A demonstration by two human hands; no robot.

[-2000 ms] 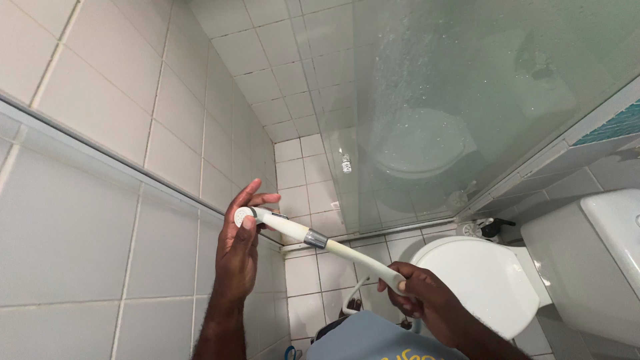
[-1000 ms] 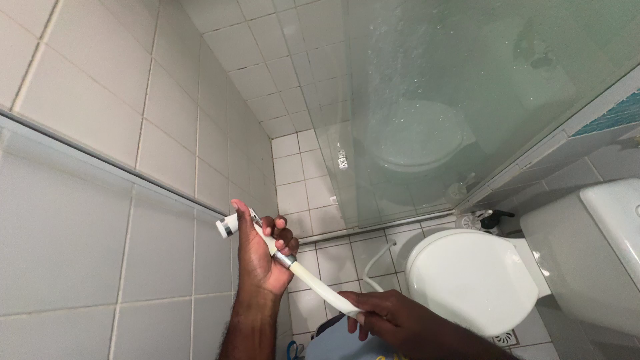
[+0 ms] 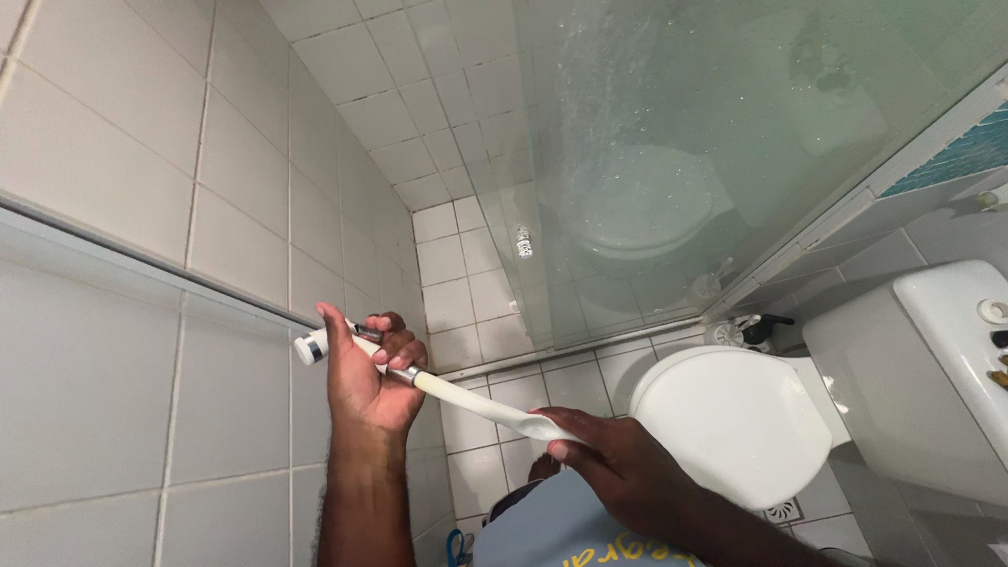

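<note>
A slender white implement with a pale shaft and a metal collar lies slantwise between my hands. My left hand, palm turned up, wraps its fingers around the white upper part. Beyond my left thumb juts a white round end with a shiny band. The flattened, spoon-like white lower end is pinched between the thumb and fingers of my right hand. My left palm and fingers hide some of the upper part.
A glass shower panel with a small handle stands ahead. White wall tiles rise at the left. To the right are a toilet with its lid down, its cistern and a floor drain.
My left hand had its fingers spread at the upper end two seconds ago; now they are closed around the shaft, and the round end points left.
</note>
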